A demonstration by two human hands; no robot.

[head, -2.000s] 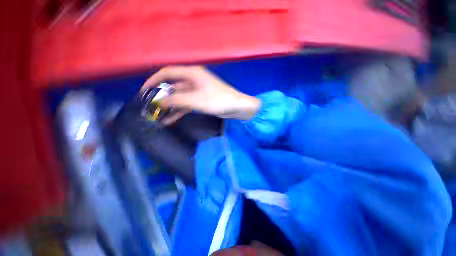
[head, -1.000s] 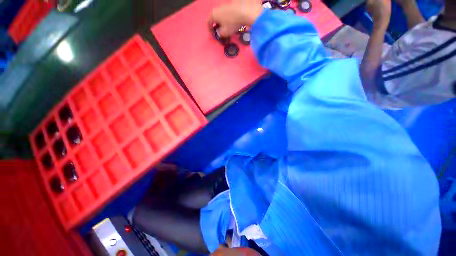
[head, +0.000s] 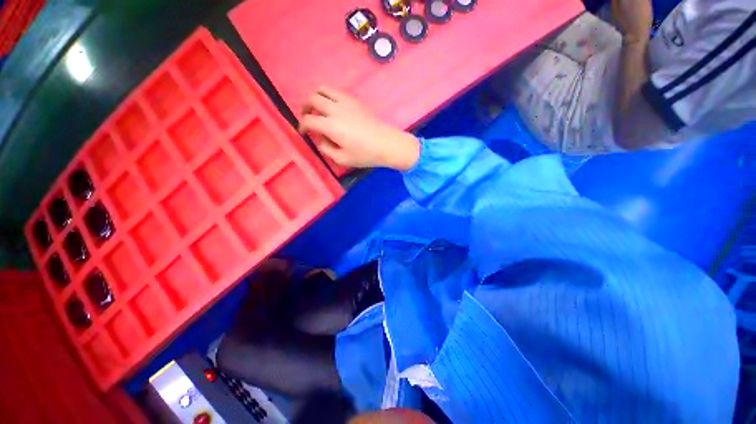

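Observation:
My right hand is over the near left part of the flat pink-red foam sheet, by the gap beside the tray. Its fingers are bent; whether they hold a piece is hidden. Open watch cases with pale or yellow insides lie in a row at the sheet's upper part, with round back covers beside them. The red foam tray has several dark glossy watch bodies in its left-end pockets. My left hand shows only as a cut-off bit at the bottom edge.
A white machine panel with red buttons stands at the lower left, beside dark red foam. The green bench lies behind the tray. Another person's arm and striped sleeve are at the upper right, beyond the blue floor.
My right hand has moved from among the watch parts on the sheet down and left towards the tray. The parts it covered now show. The view has shifted slightly.

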